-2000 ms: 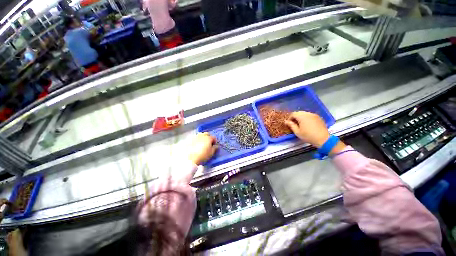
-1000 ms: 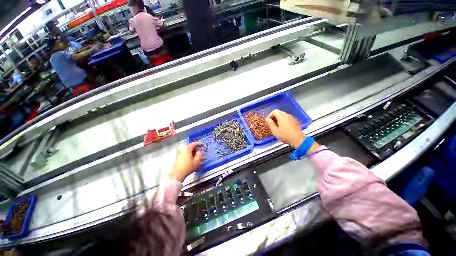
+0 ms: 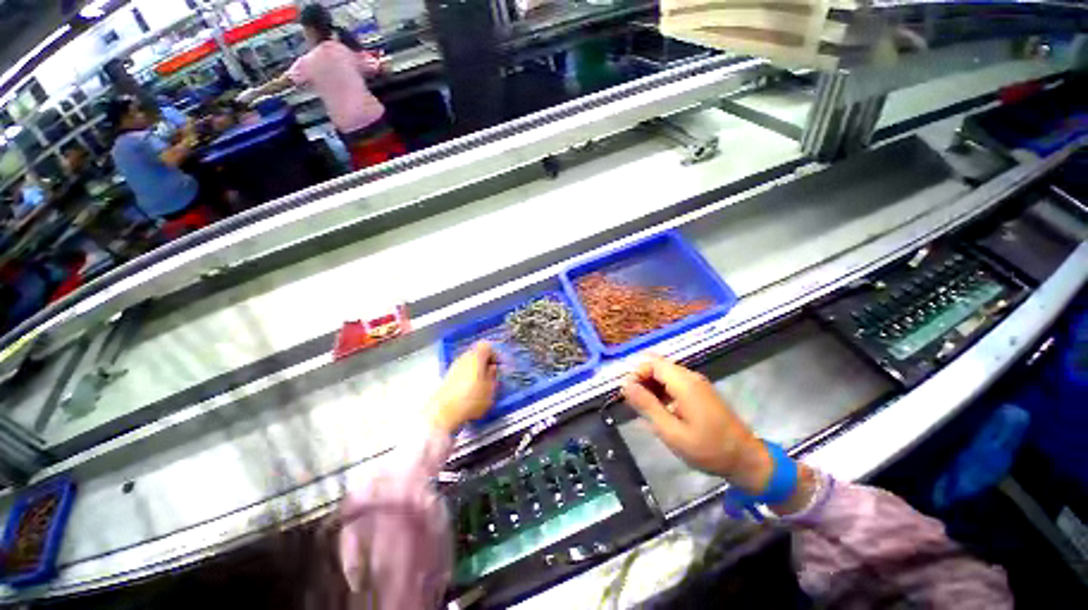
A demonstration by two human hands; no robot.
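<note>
My left hand [image 3: 465, 387] has its fingertips over the left end of the blue tray of grey-silver leaded components [image 3: 546, 334]; whether it grips one cannot be told. My right hand [image 3: 692, 417] is above the carrier's upper right corner, thumb and forefinger pinched on what looks like a thin wiry component [image 3: 610, 411]. The tray of orange leaded components [image 3: 632, 310] is beyond it. The green circuit board panel [image 3: 537, 522] lies in its black carrier [image 3: 638, 495] below my hands, with a row of dark parts on it; its left end is partly hidden by my left sleeve.
A second carrier with a board [image 3: 931, 310] lies on the track at right. A small red tray [image 3: 370, 331] is left of the blue trays, and another blue tray [image 3: 36, 530] is at far left. Two people [image 3: 346, 89] are beyond the bench. Blue material [image 3: 984, 453] is at lower right.
My right hand has left the orange tray and moved toward me, near the carrier's corner. My left hand stays at the left tray's end, shifted slightly. The view has shifted a little.
</note>
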